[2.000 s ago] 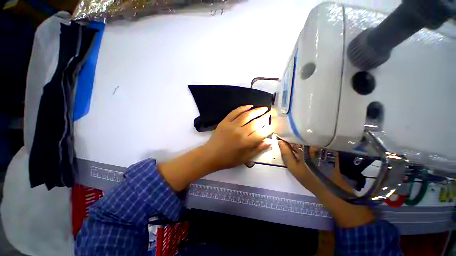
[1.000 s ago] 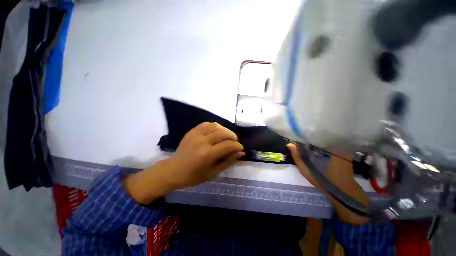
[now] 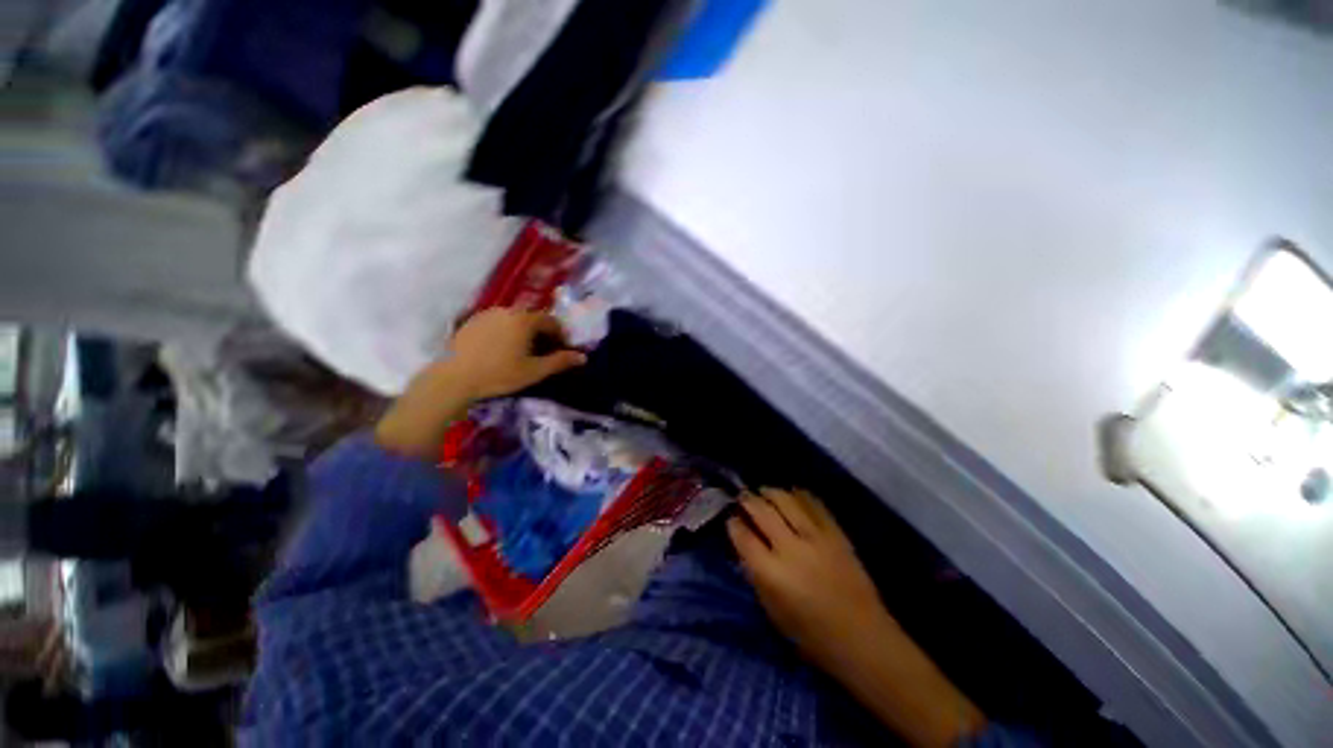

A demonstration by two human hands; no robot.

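Note:
My left hand point(image 3: 504, 354) is over the red basket at the left, its thumb and fingertips against a dark shape. This shape point(image 3: 621, 365) looks like the dark fabric piece, but it merges with the shadow under the table; a small pale yellowish bit shows at its lower edge. My right hand point(image 3: 801, 563) is below the table edge, right of the basket, with fingers bent; a small pale thing is near its fingertips. Blur hides whether either hand grips anything.
The red basket point(image 3: 544, 596) at my lap holds white and blue scraps. The white table point(image 3: 906, 190) and its grey edge slant across the right. The lit needle plate point(image 3: 1243, 424) is far right. Dark cut pieces point(image 3: 563, 124) hang at the table's left edge, beside white cloth point(image 3: 383, 234).
The view has swung left and down, away from the machine head. Both hands have left the needle area and the tabletop and are now low by the basket, wider apart.

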